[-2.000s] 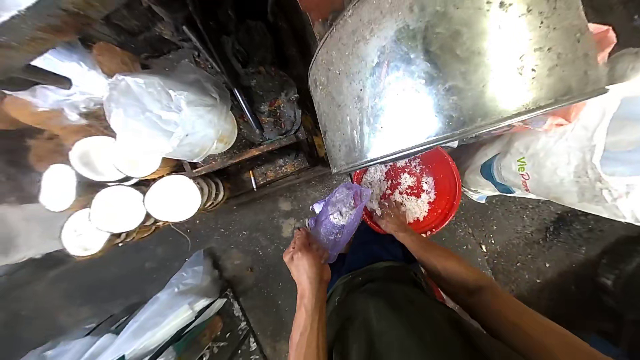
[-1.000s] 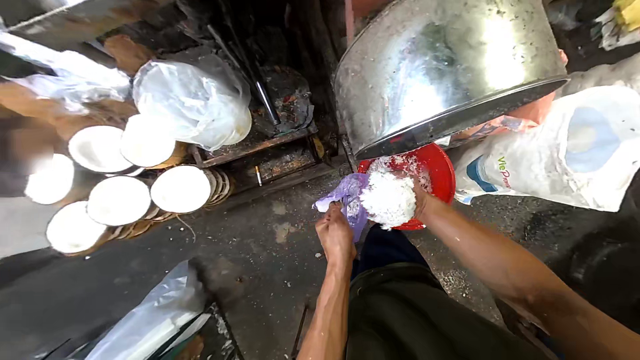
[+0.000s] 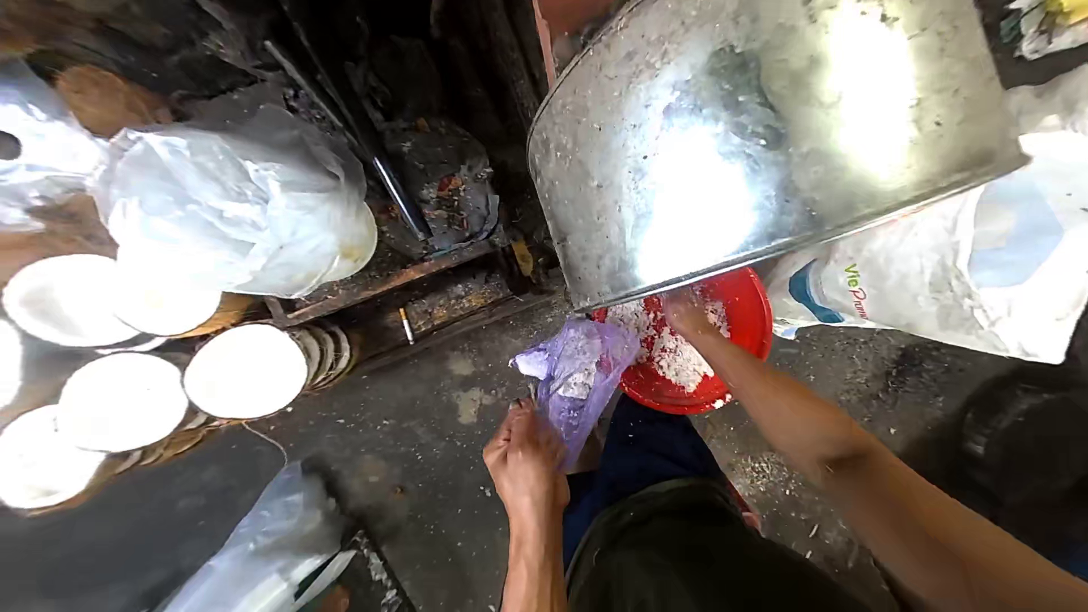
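My left hand (image 3: 525, 450) grips the edge of a purple plastic bag (image 3: 586, 378), which has white shredded stuff inside it. Right of the bag sits a red plastic basin (image 3: 752, 314) with more of the white shreds (image 3: 680, 361) in it. My right hand (image 3: 684, 310) reaches down into the basin among the shreds; its fingers are hidden, so I cannot tell whether they are closed. A large metal drum or housing (image 3: 722, 153) overhangs the basin's far side.
Stacks of round white-topped pieces (image 3: 246, 371) stand at left, beside a bucket-like container covered in clear plastic (image 3: 246, 204). A white woven sack (image 3: 918, 289) leans at right. Plastic sheeting (image 3: 272, 535) lies lower left. A metal rod (image 3: 399, 195) points down behind a low ledge (image 3: 382, 285).
One second ago my right hand held a heap of white shreds at the purple bag's mouth; now it is back down in the basin. My left hand has kept hold of the bag.
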